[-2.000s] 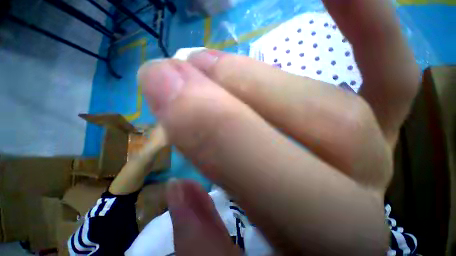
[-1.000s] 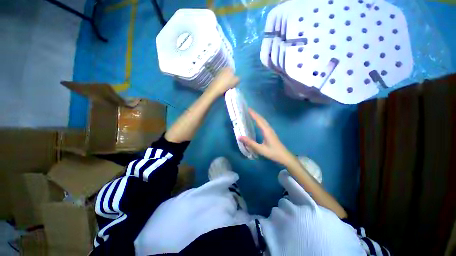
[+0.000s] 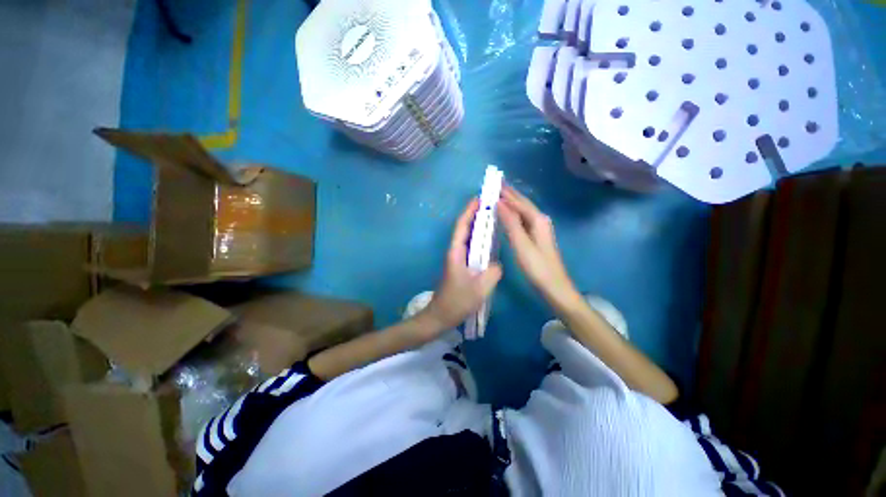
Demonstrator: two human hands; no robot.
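Observation:
A white device cover (image 3: pixel 484 231) is held on edge above the floor in front of my knees, its narrow side towards me. My left hand (image 3: pixel 460 283) grips it from the left, near its lower half. My right hand (image 3: pixel 532 239) holds it from the right, fingers at its upper part. I cannot tell whether an insert is inside it. A stack of white hexagonal covers (image 3: pixel 374 73), logo face up with greenish marks down one side, stands at upper left. A wide stack of pale lavender perforated inserts (image 3: pixel 714 92) stands at upper right.
Open brown cartons (image 3: pixel 262 228) with orange-brown tape lie at left, one holding crumpled clear film (image 3: pixel 219 388). A row of dark brown cartons (image 3: pixel 777 320) is at right. Clear film covers part of the blue floor (image 3: pixel 389 218) near the stacks. Both shoes are below the cover.
My left hand has left the side of the stack and now holds the cover lower down. The cover stands more upright between both hands. The view has shifted, showing more of the cartons.

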